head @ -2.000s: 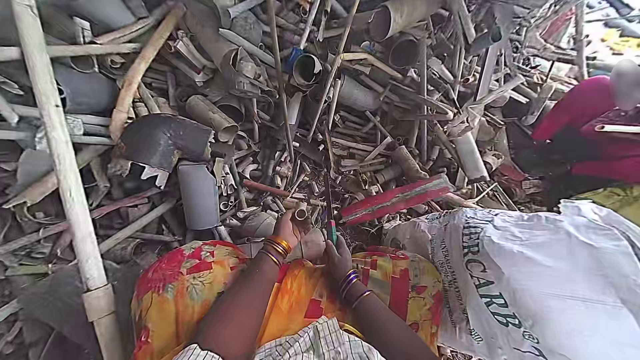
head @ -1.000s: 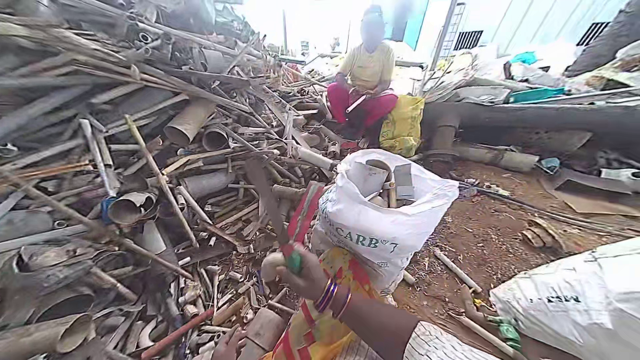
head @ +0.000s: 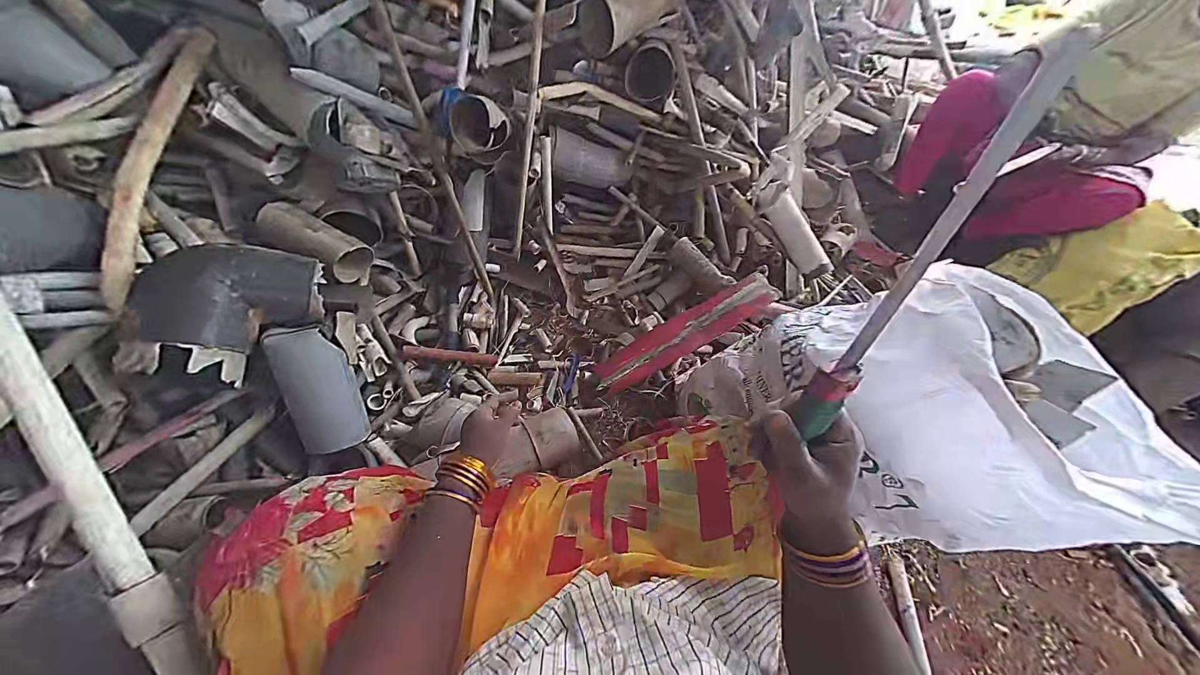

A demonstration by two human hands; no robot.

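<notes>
My right hand (head: 816, 469) grips the green handle of a long flat blade (head: 966, 206), which points up and to the right, in front of a white woven sack (head: 947, 394). My left hand (head: 489, 433) lies at a grey-brown plastic pipe piece (head: 544, 442) just beyond my lap; whether its fingers close on the pipe cannot be told. Around that hand are short pipe offcuts. A red strip (head: 684, 333) lies between the hands, farther out. Several pipe pieces show in the sack's mouth.
A heap of scrap pipes (head: 581, 159) fills the area ahead and left. A long pale pipe (head: 70, 469) slants along the left side. A person in red trousers (head: 1012, 169) sits at upper right by a yellow sack (head: 1116, 262). Bare soil (head: 1022, 609) shows lower right.
The view swung right and came back. Two seconds ago both hands were close together at my lap; now the right hand holds the blade up to the right, apart from the left hand.
</notes>
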